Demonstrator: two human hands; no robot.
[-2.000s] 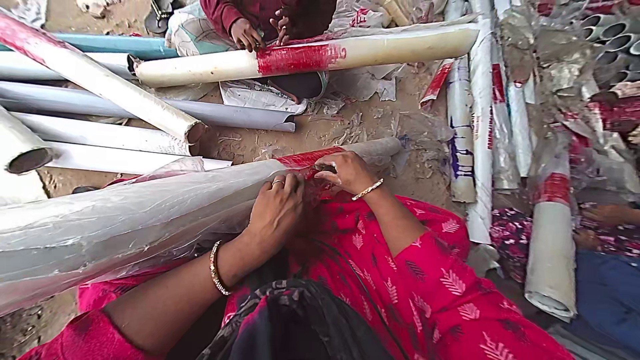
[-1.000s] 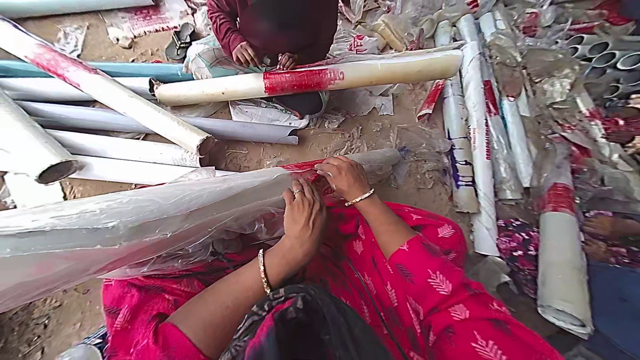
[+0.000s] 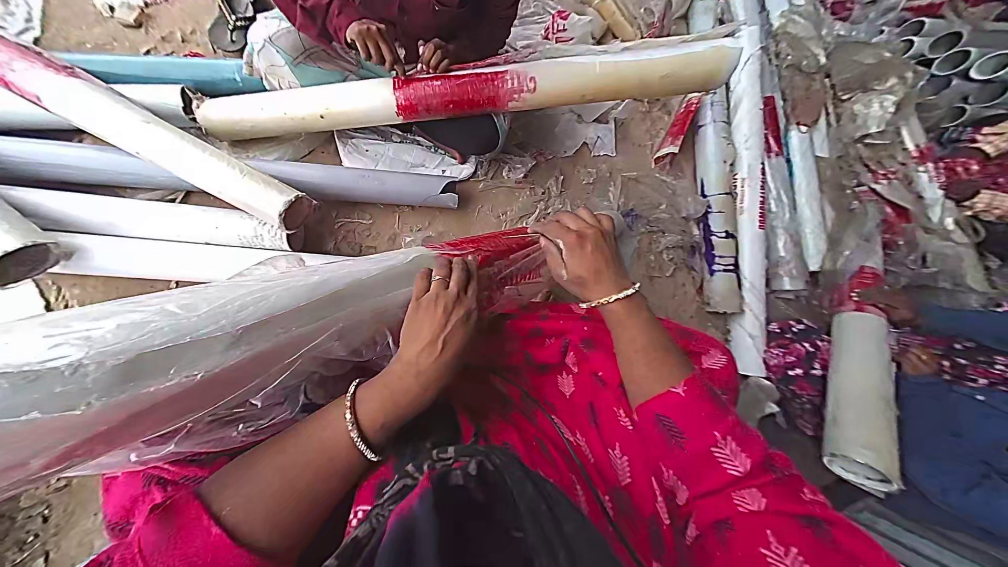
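Note:
Across my lap lies a large roll of clear plastic film (image 3: 197,339), with a band of red plastic wrap (image 3: 492,250) around it near its right end. My left hand (image 3: 442,315), wearing a ring and bracelet, rests on the roll at the left edge of the red band. With its fingers bent, my right hand (image 3: 579,250) pinches the edge of the red wrap farther right. The thin wrap is stretched between the two hands. Part of the red band is hidden below my fingers.
Opposite, a person's hands (image 3: 400,53) touch another red-banded roll (image 3: 614,75). White tubes (image 3: 157,216) lie at the left. Wrapped rolls (image 3: 752,197) and scraps of plastic film (image 3: 850,63) fill the right side. Grey pipes (image 3: 957,63) are stacked at the upper right. A covered roll (image 3: 862,402) is near another person.
My right hand has moved right, away from my left hand, with red wrap drawn out between them. My left hand has stayed on the roll.

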